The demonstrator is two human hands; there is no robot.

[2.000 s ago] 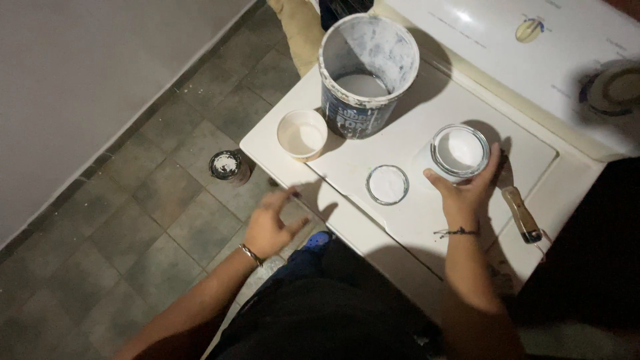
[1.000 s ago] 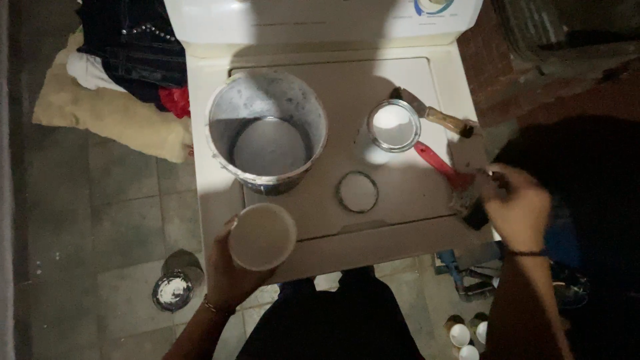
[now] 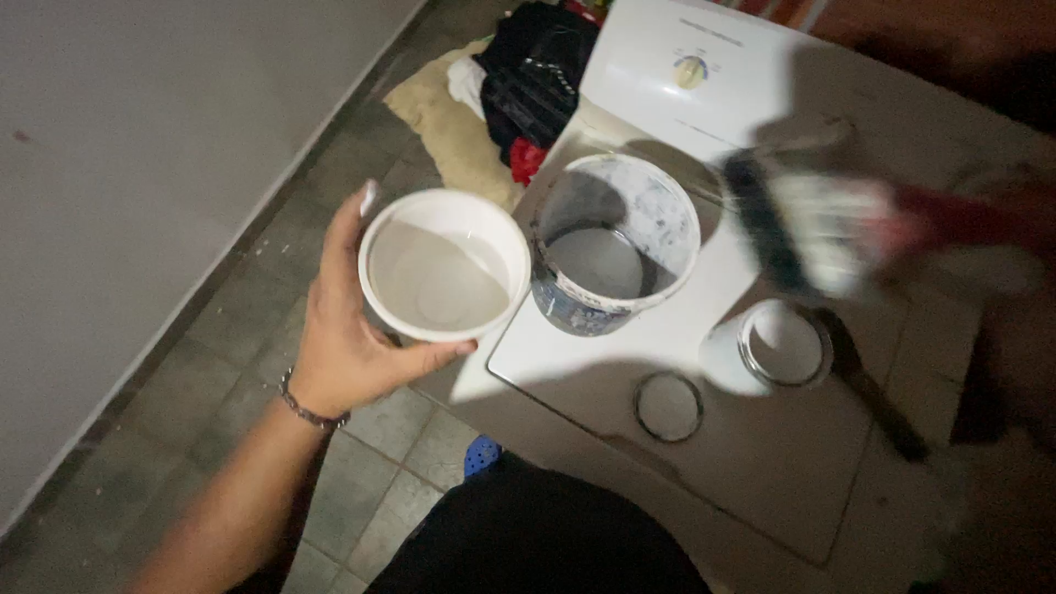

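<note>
My left hand (image 3: 351,330) holds a white plastic tub (image 3: 445,268) by its rim and side, left of a paint-stained bucket (image 3: 615,243) with grey-white paint low inside. The bucket stands on a white washing machine's lid (image 3: 742,470). An open paint can (image 3: 784,345) stands right of the bucket, and a round lid (image 3: 669,406) lies before it. A wide paintbrush (image 3: 825,227) with a red handle is raised above the can, blurred. My right hand (image 3: 1002,268), dim and blurred at the right edge, grips its handle. A dark scraper-like tool (image 3: 879,392) lies beside the can.
The washing machine's control panel (image 3: 701,74) rises behind the bucket. Dark clothes (image 3: 532,74) and a beige cloth (image 3: 450,124) lie on the tiled floor (image 3: 186,371). A grey wall (image 3: 165,148) runs along the left. A blue shoe (image 3: 481,456) shows below the machine's edge.
My left hand has lifted the white tub off the machine. The red-handled brush, lying by the can one second ago, is now raised in my right hand. The view has turned.
</note>
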